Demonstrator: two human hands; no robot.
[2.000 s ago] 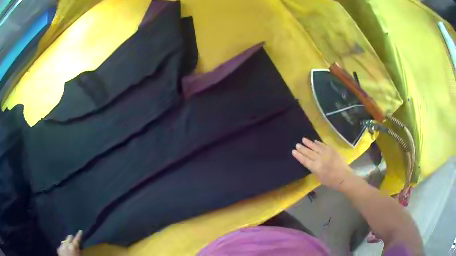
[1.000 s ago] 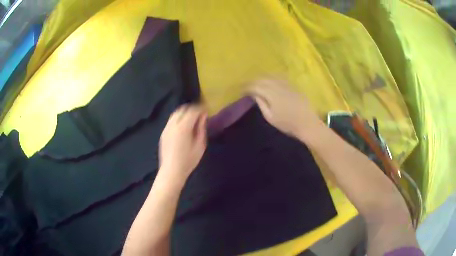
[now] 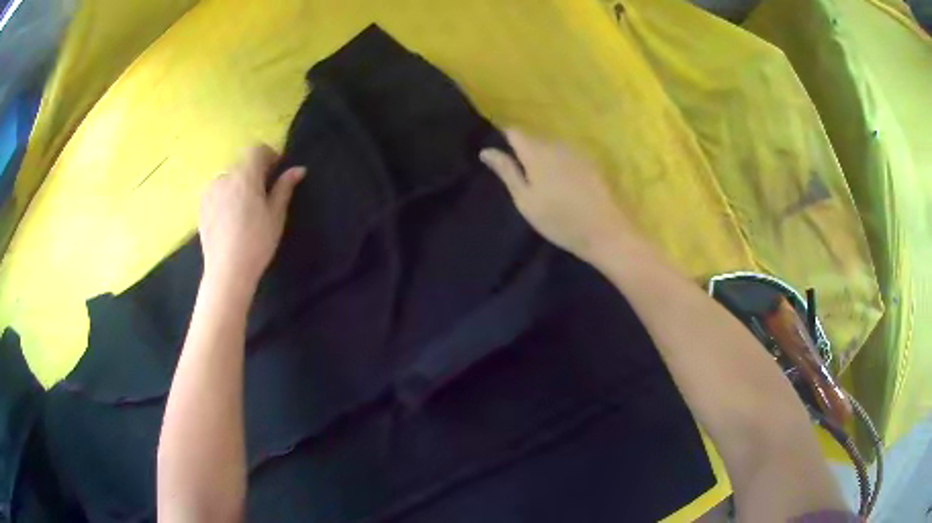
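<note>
A large black garment panel lies on the yellow cloth, its far part drawn into a pointed, raised shape with creases. Closed seam ridges run across it. My left hand is at its far left edge, thumb and fingers on the cloth edge. My right hand is at its far right edge, thumb over the cloth and fingers partly hidden behind it. The purple band at the far edge does not show.
A steam iron with a brown handle rests at the right, beside my right forearm, its hose curving down. The yellow table cover has folds and scorch marks at the right. More dark cloth lies at the left edge.
My left hand has moved from the near left corner to the far left edge. My right hand has moved from the near right edge to the far edge. The panel's far edges are drawn together.
</note>
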